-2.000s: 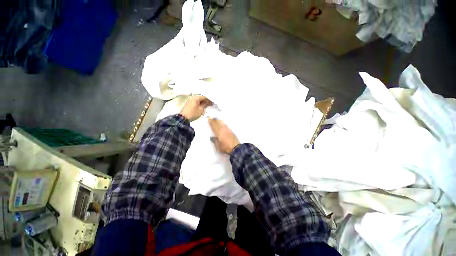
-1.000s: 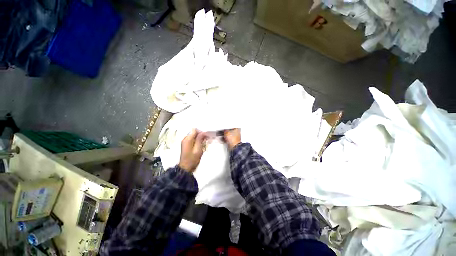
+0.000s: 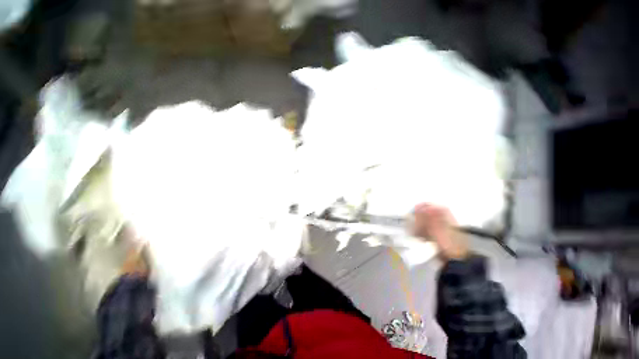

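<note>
The view is strongly blurred. A large bundle of white cloth pieces (image 3: 210,175) lies in front of me at left centre, its lower part hanging towards my lap. My left hand (image 3: 136,261) is at its lower left side, the fingers hidden by the cloth; it grips the bundle. My right hand (image 3: 438,228) is at the front edge of a second white cloth heap (image 3: 413,126) at right centre. A small white piece hangs just below my right hand. Blur hides whether its fingers hold anything.
More white cloth (image 3: 52,168) stands at the far left. A brown carton (image 3: 210,28) is at the top left. A pale surface (image 3: 536,301) with a dark and orange object (image 3: 571,277) is at the lower right. Thin loops of thread (image 3: 406,329) show near the bottom.
The view has swung to the right. The white bundle is now at left centre and the second heap at right centre. My hands, close together before, are now far apart.
</note>
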